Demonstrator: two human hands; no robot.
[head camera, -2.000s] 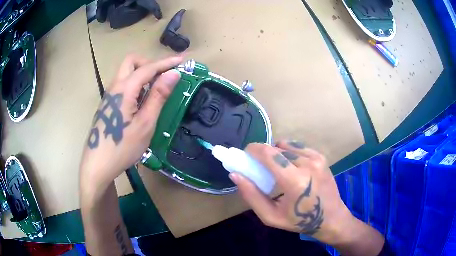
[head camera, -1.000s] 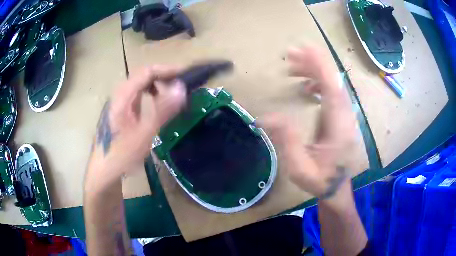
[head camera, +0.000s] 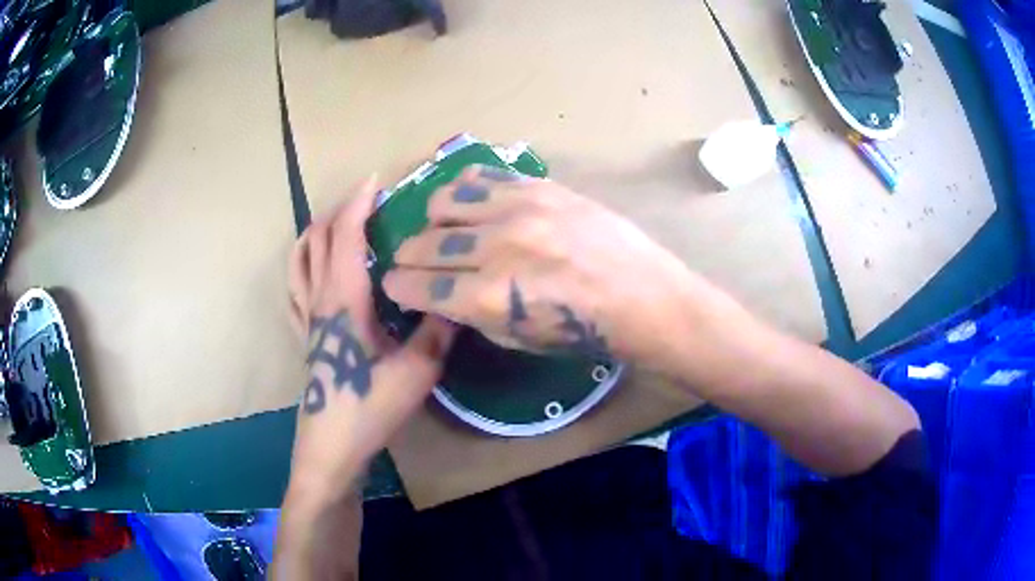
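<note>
A green car body shell (head camera: 516, 406) with a pale rim and dark hollow lies on the tan cardboard in front of me. My left hand (head camera: 352, 312) is at its left side, fingers along the edge and thumb over the hollow. My right hand (head camera: 511, 255) lies over the shell, its fingers bent down into the hollow near my left thumb. The fingers hide much of the interior, and the black seat piece does not show clearly. The white glue bottle (head camera: 740, 156) lies on the cardboard to the right, bluish tip pointing right.
Black moulded parts (head camera: 375, 14) lie at the top edge. Green shells lie at left (head camera: 91, 114), lower left (head camera: 48, 392) and upper right (head camera: 849, 68). A thin coloured tube (head camera: 874, 161) is near the last. Blue crates (head camera: 965, 397) stand at lower right.
The glue bottle has left my right hand and lies on the cardboard. My left hand came down from above the shell with the black part it carried. My right hand moved left onto the shell.
</note>
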